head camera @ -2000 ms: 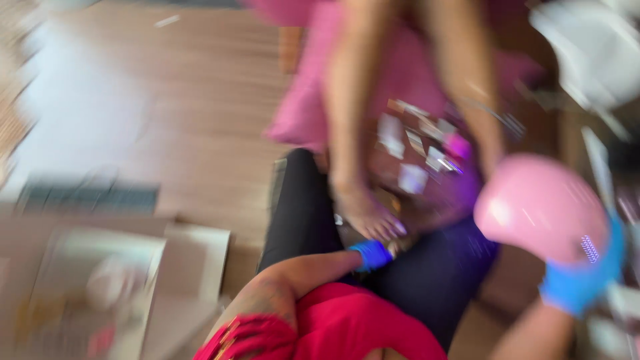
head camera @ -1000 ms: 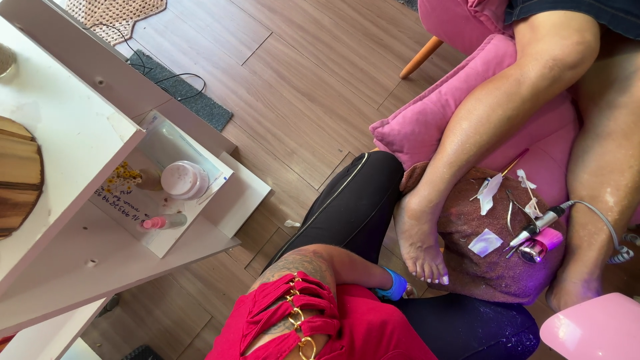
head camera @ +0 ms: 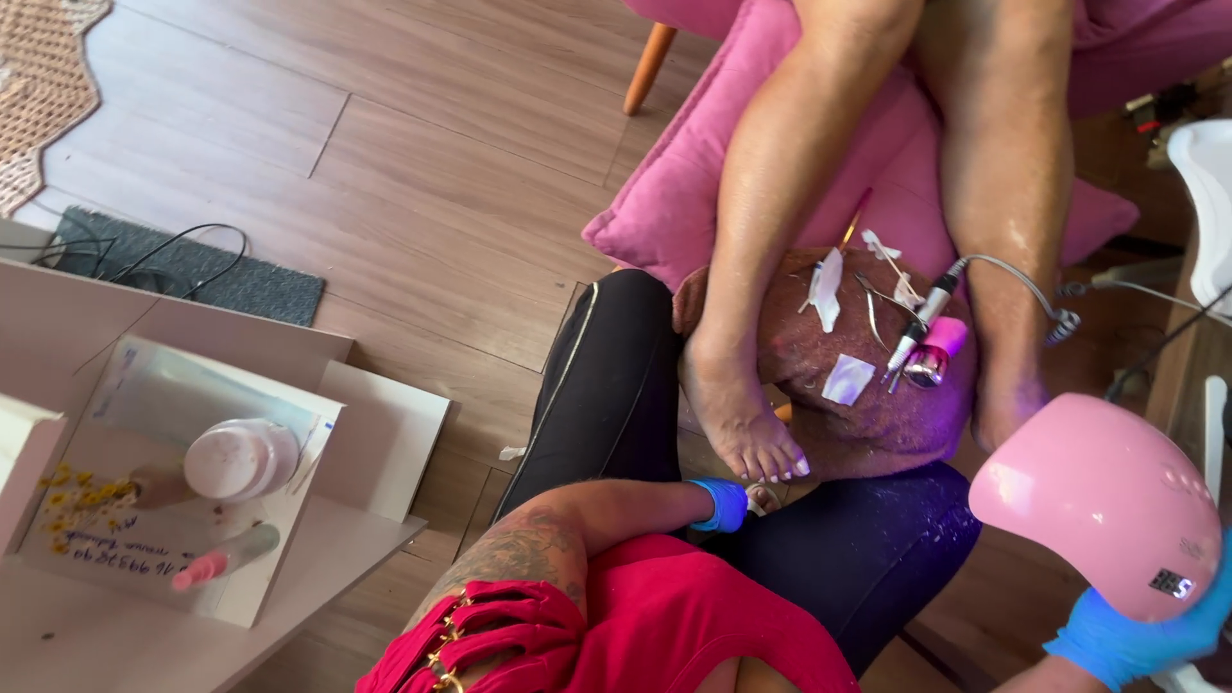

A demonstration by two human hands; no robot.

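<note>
My right hand [head camera: 1136,626], in a blue glove, grips the lower edge of a pink nail lamp [head camera: 1097,500] with a small lit display. The lamp covers part of a person's foot [head camera: 1009,409]. My left hand [head camera: 720,504], also gloved in blue, is low between my thighs, near the toes of the person's other foot [head camera: 741,423]; its fingers are hidden. On a brown towel [head camera: 818,337] between the feet lie a corded nail drill handpiece [head camera: 926,318], a shiny pink-topped item [head camera: 936,352], metal nippers [head camera: 876,308], a thin brush [head camera: 855,219] and white wipes [head camera: 848,379].
A pink cushion [head camera: 664,212] lies under the person's legs. At left, a white unit holds a tray [head camera: 327,423] with a round jar [head camera: 241,460] and a pink-capped bottle [head camera: 207,568]. The drill's coiled cord [head camera: 1030,279] runs right. A dark mat [head camera: 279,289] with cables lies on the floor.
A second ago only part of the pink lamp showed at the lower right corner and my right hand was out of view; now both show. The view has shifted. My left hand stays near the foot.
</note>
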